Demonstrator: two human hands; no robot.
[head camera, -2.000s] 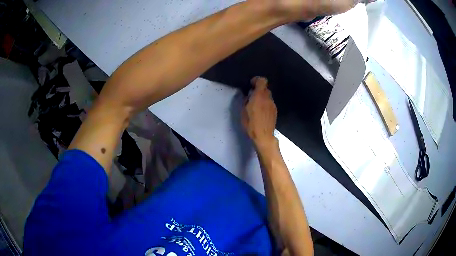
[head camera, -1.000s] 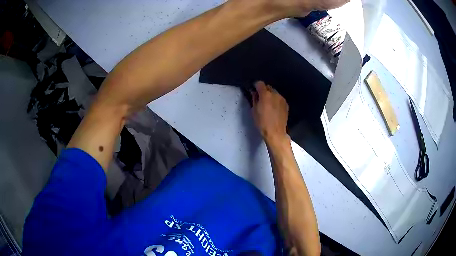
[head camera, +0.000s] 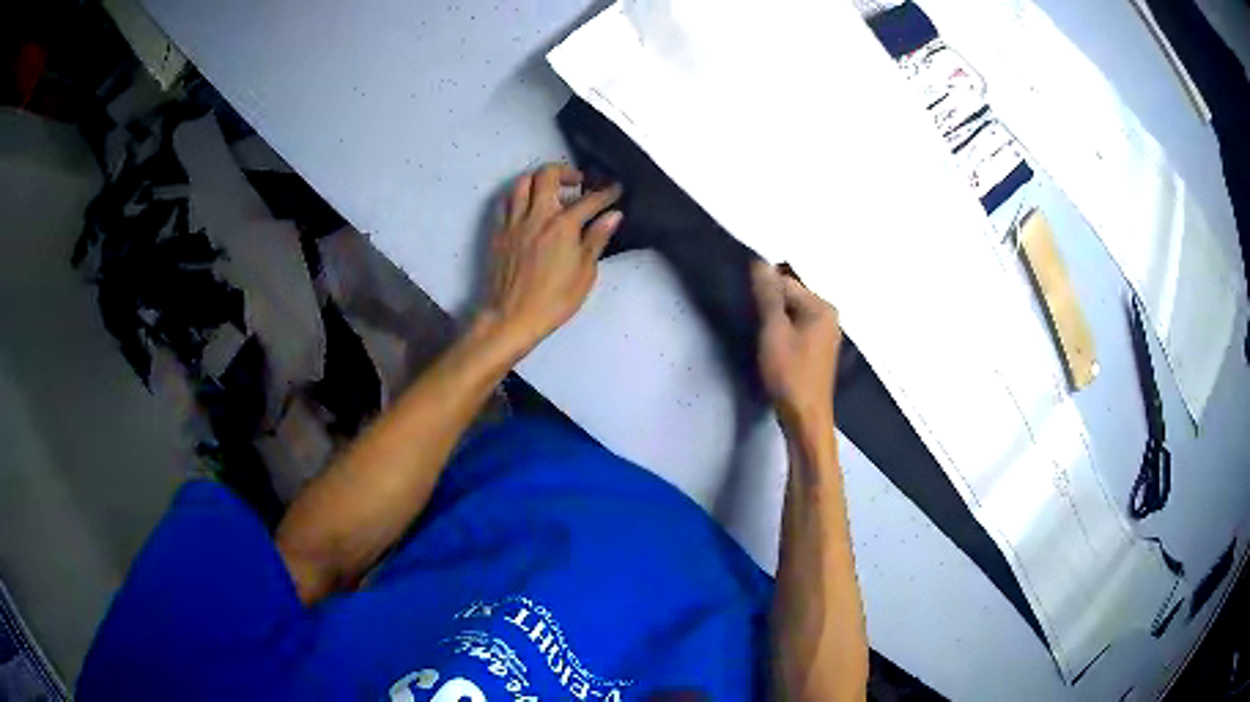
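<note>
A long white paper pattern (head camera: 823, 178) lies over a black fabric panel (head camera: 912, 460), whose near edge shows beneath it. My left hand (head camera: 555, 254) is at the fabric's far-left part, fingers apart and fingertips touching it. My right hand (head camera: 799, 336) has its fingers closed at the near edge of the fabric and pattern. What lies under its fingertips is partly hidden. A wrapped bundle (head camera: 960, 110) with dark blue ends rests on the pattern.
A pale wooden block (head camera: 1058, 302) lies right of the bundle. Black shears (head camera: 1152, 425) lie farther right, beside another white pattern (head camera: 1165, 233). Black and grey scraps (head camera: 233, 261) are heaped below the table's left edge. Dark offcuts lie at the right.
The raised pattern end now lies over the fabric, extending left. My left hand has come down from the top to the fabric edge. My right hand has shifted slightly right; the bundle now lies uncovered.
</note>
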